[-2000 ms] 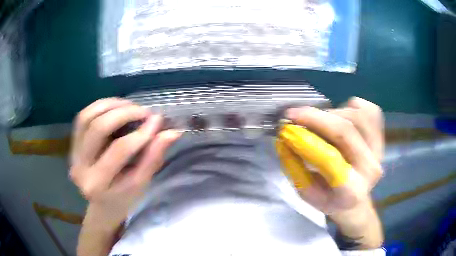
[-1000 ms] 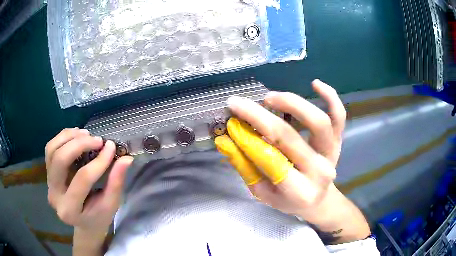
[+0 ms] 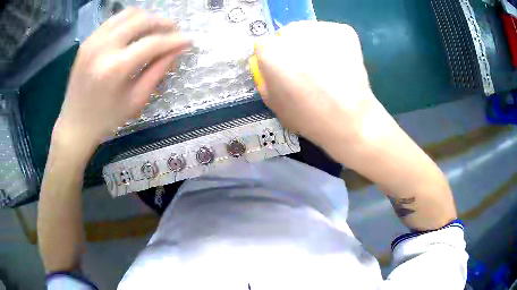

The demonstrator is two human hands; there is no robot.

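A fixture strip (image 3: 191, 158) lies on top of a stack of strips at the bench's near edge. Round components, one of them dark (image 3: 235, 148), sit in its middle stations. Its two end stations show bare holes. My left hand (image 3: 122, 71) is over the left part of the clear blister tray (image 3: 207, 79), fingers apart, nothing visible in it. My right hand (image 3: 312, 73) is over the tray's right part, back of the hand up. A yellow finger cot shows at its edge; its fingertips are mostly hidden. A few round components (image 3: 258, 27) sit in the tray's far right pockets.
More strips (image 3: 465, 45) are stacked at the far right, beside a red object (image 3: 510, 31). A blue board (image 3: 292, 10) shows under the tray's right side. Clear trays (image 3: 14, 147) stand at the left edge.
Both hands have let go of the strip and moved forward over the blister tray. The strip now lies uncovered, its end stations in view. The view has shifted, showing more components in the tray.
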